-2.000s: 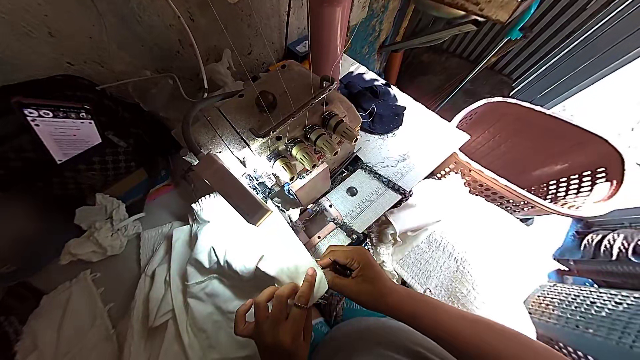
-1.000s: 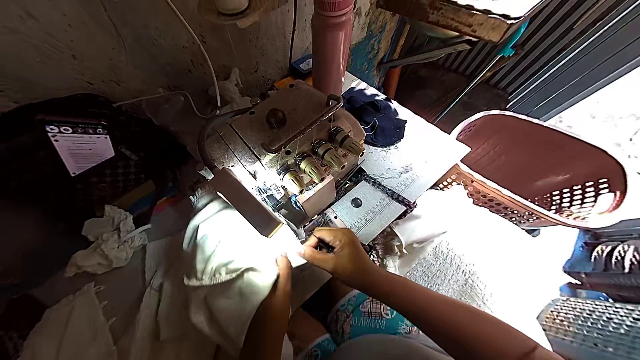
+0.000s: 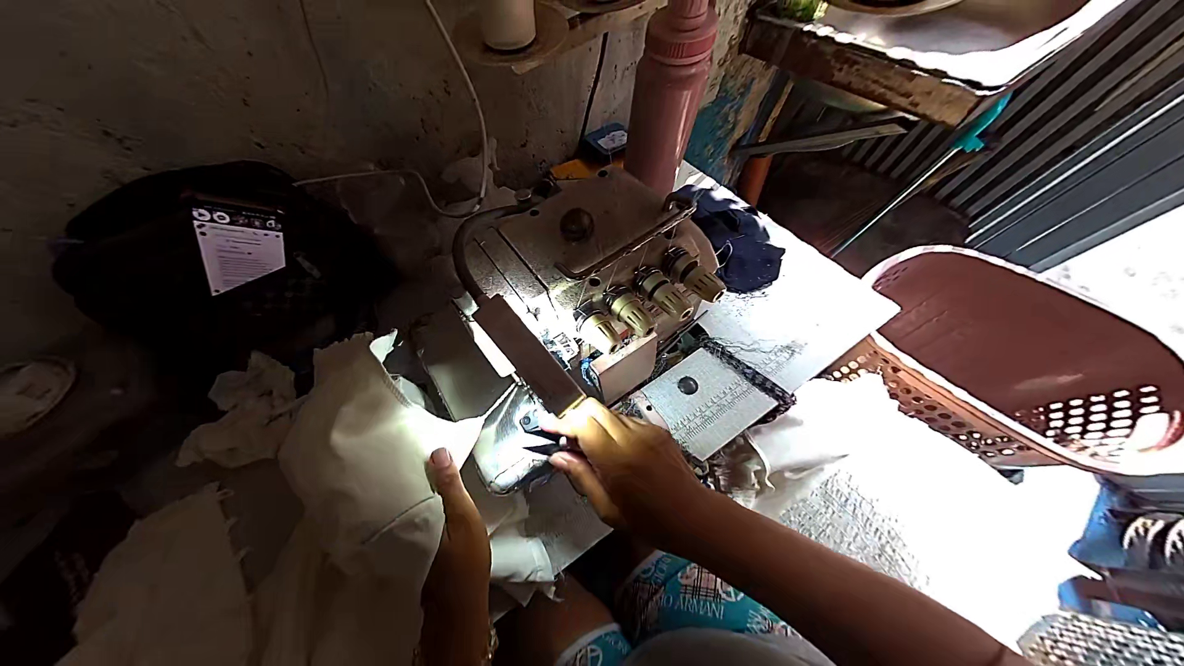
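An overlock sewing machine (image 3: 592,240) with several tension knobs (image 3: 652,301) stands in front of me, its lamp lighting the needle area. My right hand (image 3: 629,462) is just below the lamp arm, closed on a small dark tool, perhaps thread snips (image 3: 536,435). White cloth (image 3: 361,462) spreads to the left of the machine, and a narrow end of it reaches the needle area. My left hand (image 3: 458,527) is at the right edge of this cloth, thumb up against it; its fingers are hidden, so the grip cannot be made out.
A pink bottle (image 3: 671,97) rises behind the machine, beside dark blue cloth (image 3: 735,240). At the right is a reddish plastic basket (image 3: 1027,361), with white cloth (image 3: 860,490) before it. A phone with a lit screen (image 3: 240,250) rests on a black bag (image 3: 139,250) at the left.
My right hand has moved up to the lamp arm with the dark tool. My left hand, beside the right one two seconds ago, is now farther left at the cloth. The view has shifted.
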